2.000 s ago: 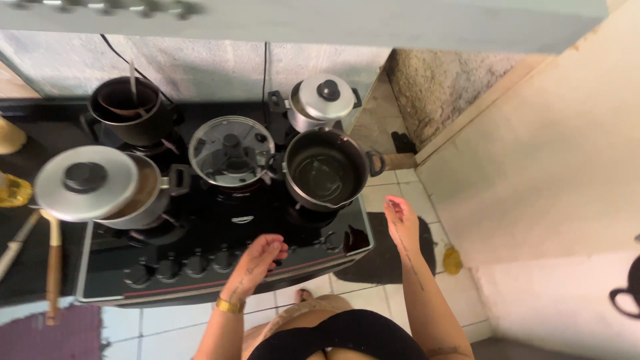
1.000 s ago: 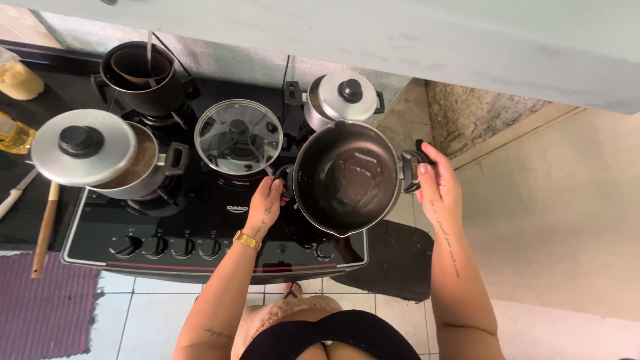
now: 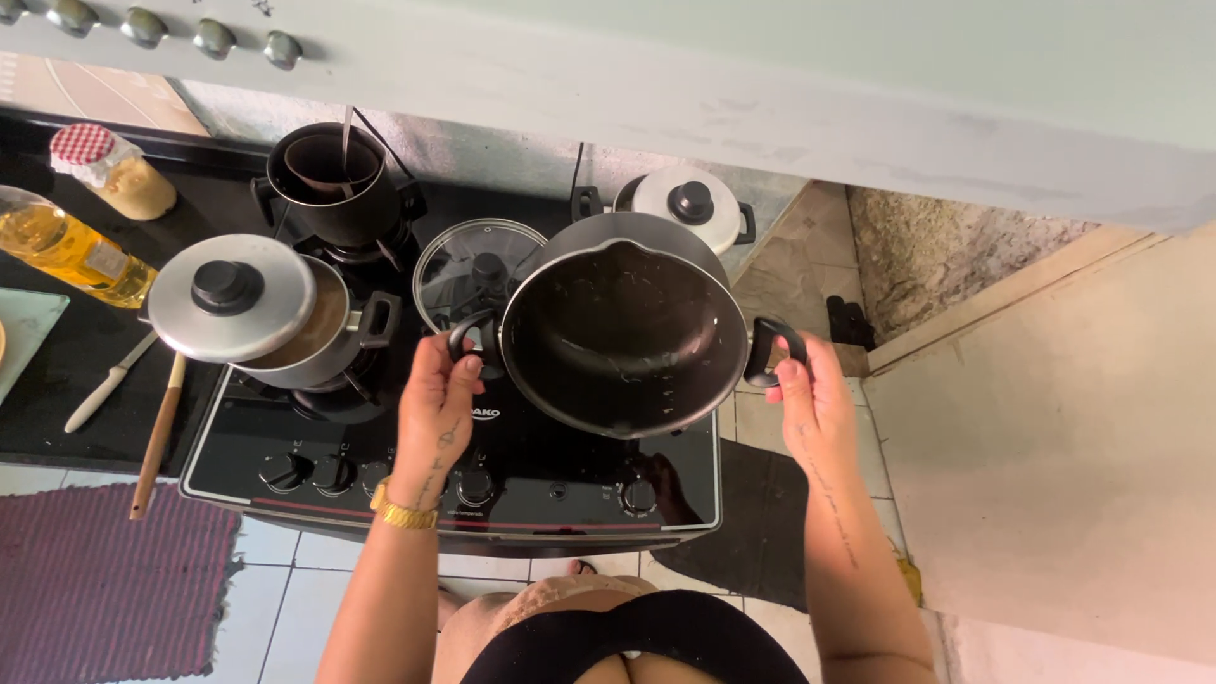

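Observation:
A dark two-handled cooking pot is held up over the right side of the black glass gas stove, tilted so that its inside faces me. My left hand grips its left handle and my right hand its right one. Inside, the pot shows a thin wet sheen and marks on the wall. Partly behind it, a glass lid lies on the stove. To the left stands an aluminium pot of brown contents, its metal lid set askew.
A dark pot with a utensil stands back left, a lidded aluminium pot back right. On the left counter are an oil bottle, a cloth-topped jar, a white-handled knife and a wooden-handled utensil. A range hood overhangs.
Two seconds ago both hands were off the dark pot, which stood on the stove. They then took its handles, and now the pot is raised and tipped toward me.

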